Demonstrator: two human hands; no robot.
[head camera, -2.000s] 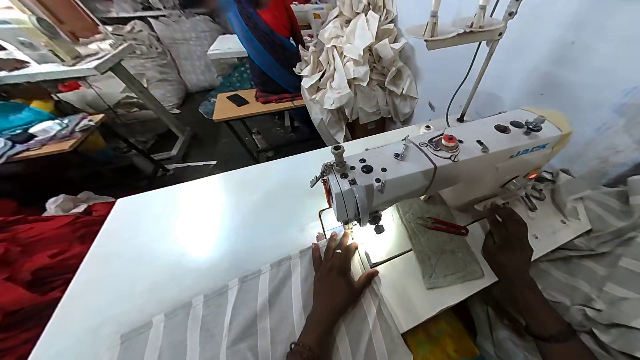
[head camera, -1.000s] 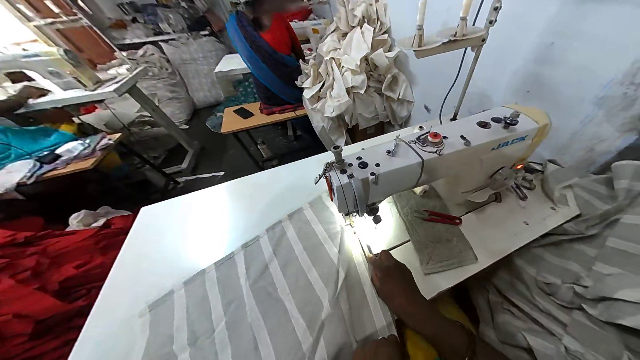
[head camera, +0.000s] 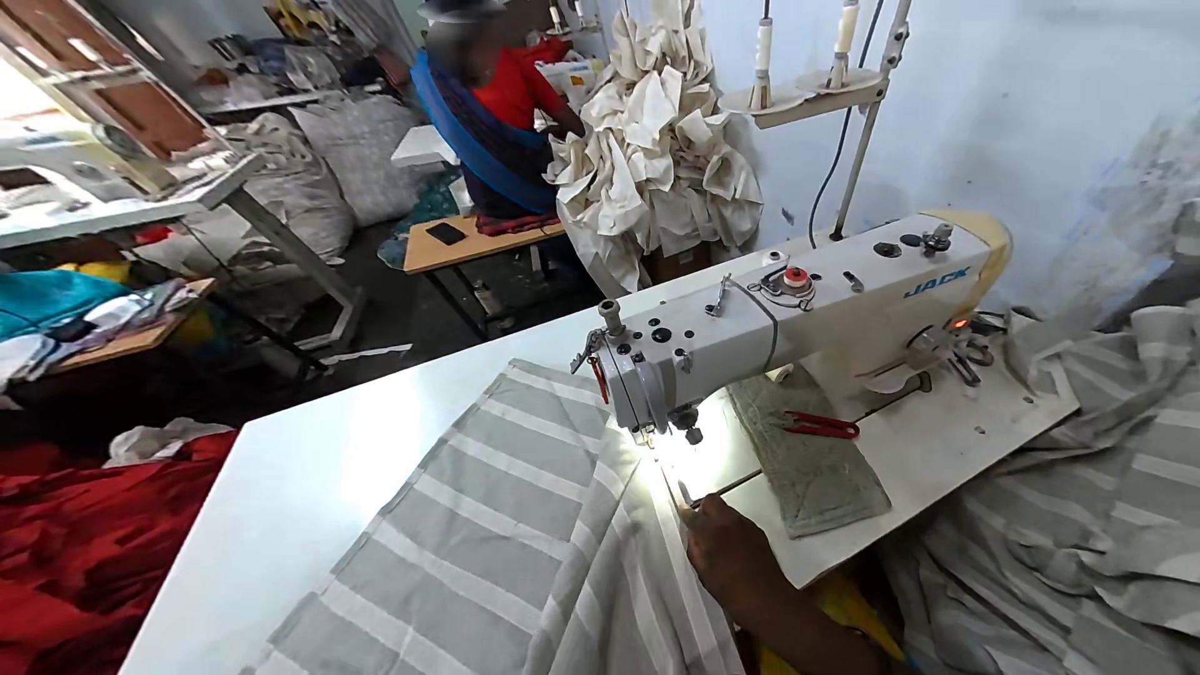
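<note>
Grey-and-white striped fabric lies across the white sewing table and runs up to the needle area of a white Jack sewing machine. Just below the lit needle, my right hand is closed at the fabric's right edge, its fingertips pinching there; a small dark pointed shape by them is unclear. My left hand is out of view. Right of the needle, red thread snips rest on a folded grey-green cloth. More striped fabric is heaped at the right.
A thread stand with cones rises behind the machine. Off-white cloth is piled beyond the table, near a person and a small wooden table bearing a phone. Red fabric lies at the left.
My right hand has moved from the machine's right side to the fabric edge below the needle. My left hand, earlier flat on the fabric by the needle, has left the view.
</note>
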